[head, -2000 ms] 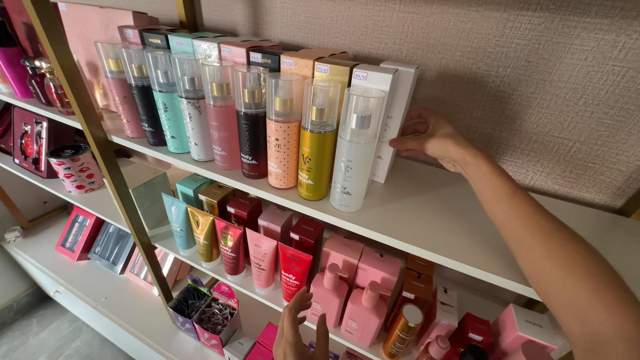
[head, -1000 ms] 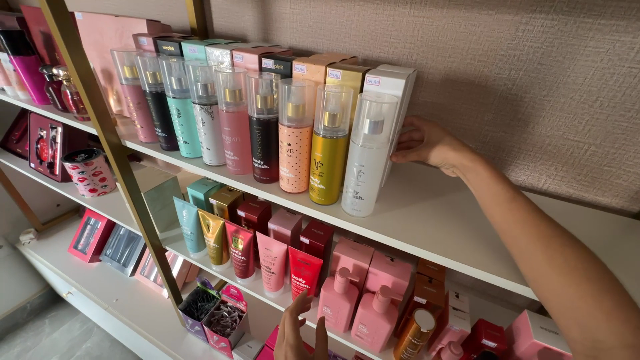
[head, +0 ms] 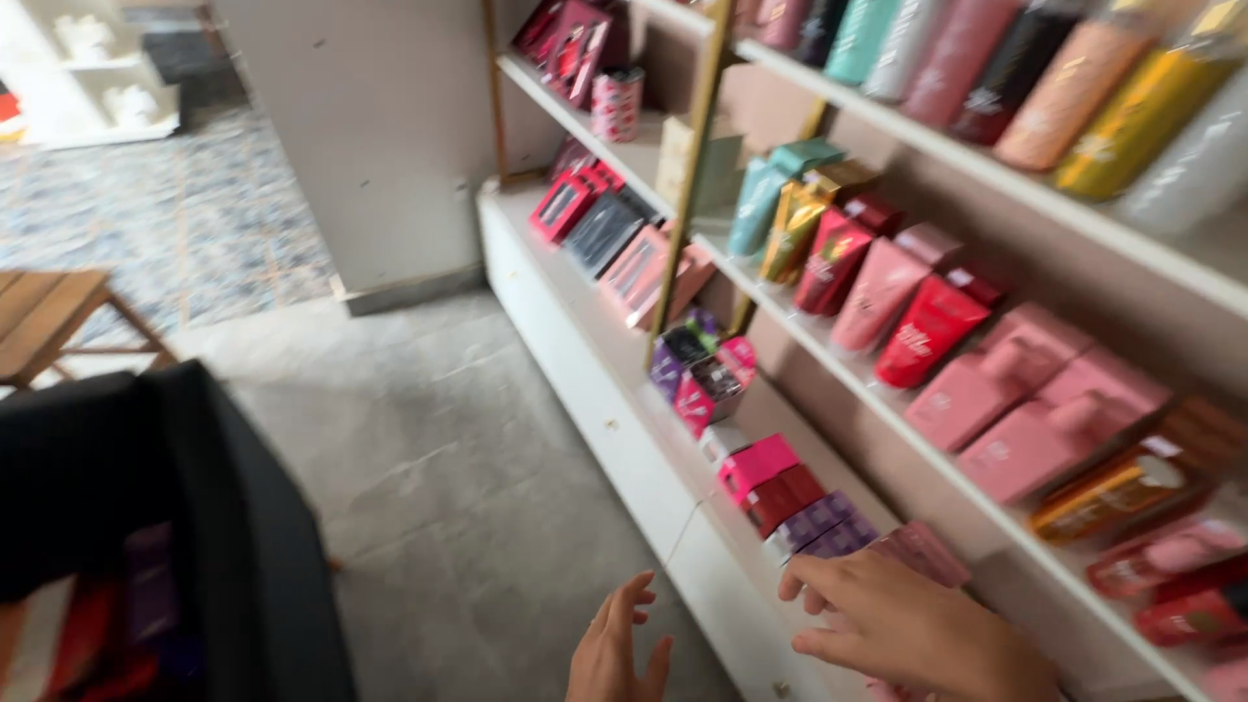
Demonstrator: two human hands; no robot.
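My left hand (head: 624,643) is over the grey floor at the lower middle, fingers apart and nothing in it. To its right, my right hand (head: 897,609) hangs in front of the lower shelves, fingers spread and slightly bent, also holding nothing. Just above that hand lie purple patterned boxes (head: 824,526) on the white bottom ledge, with dark red boxes (head: 783,495) beside them. A red squeeze tube (head: 931,330) stands on the middle shelf among other tubes. Pink bottles (head: 960,395) stand to the right of the tubes. The picture is blurred.
A black open-topped container (head: 263,546) holding coloured packages is at the lower left. Behind it stands a wooden slatted stool or chair (head: 49,317). A gold shelf post (head: 694,185) rises between shelf sections. Spray bottles (head: 1082,83) line the upper shelf.
My right hand has come away from the white box at the end of the upper shelf and is now low, near my left hand. The view has swung left and down.
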